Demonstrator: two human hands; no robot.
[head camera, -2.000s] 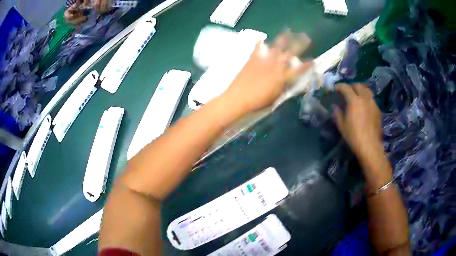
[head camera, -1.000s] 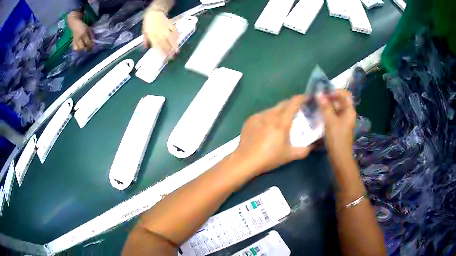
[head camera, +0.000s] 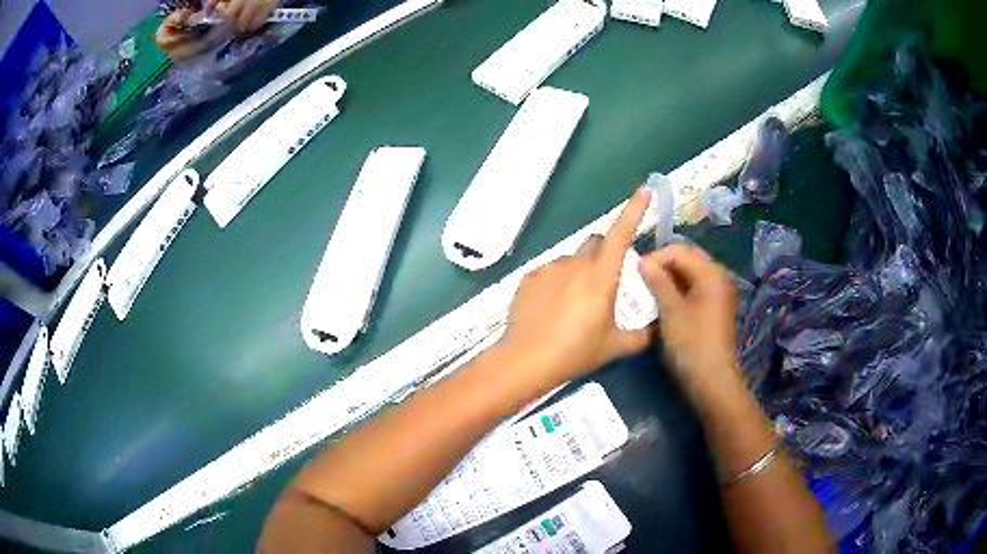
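My left hand (head camera: 574, 303) grips a white carton (head camera: 634, 294) beside the belt guide rail; its printed end shows between my hands, and the rest is mostly hidden by my left hand and forearm. My right hand (head camera: 693, 308) is at the carton's end, fingers pinched together. A small see-through bag (head camera: 662, 206) stands up at that end, by my left index fingertip. Whether my right fingers hold part of it is unclear. Two printed cartons (head camera: 541, 454) lie below my left forearm, print side up.
White cartons (head camera: 517, 179) lie spaced on the green belt (head camera: 195, 400). The guide rail (head camera: 314, 417) runs diagonally past my hands. A heap of bags (head camera: 866, 357) lies at the right, with loose bags (head camera: 766, 162) by the rail. Another person's hands (head camera: 216, 24) show at upper left.
My left hand has come back from over the belt, now with a carton. My right hand has moved from the bags to its end. Belt cartons have shifted up and right since one second ago.
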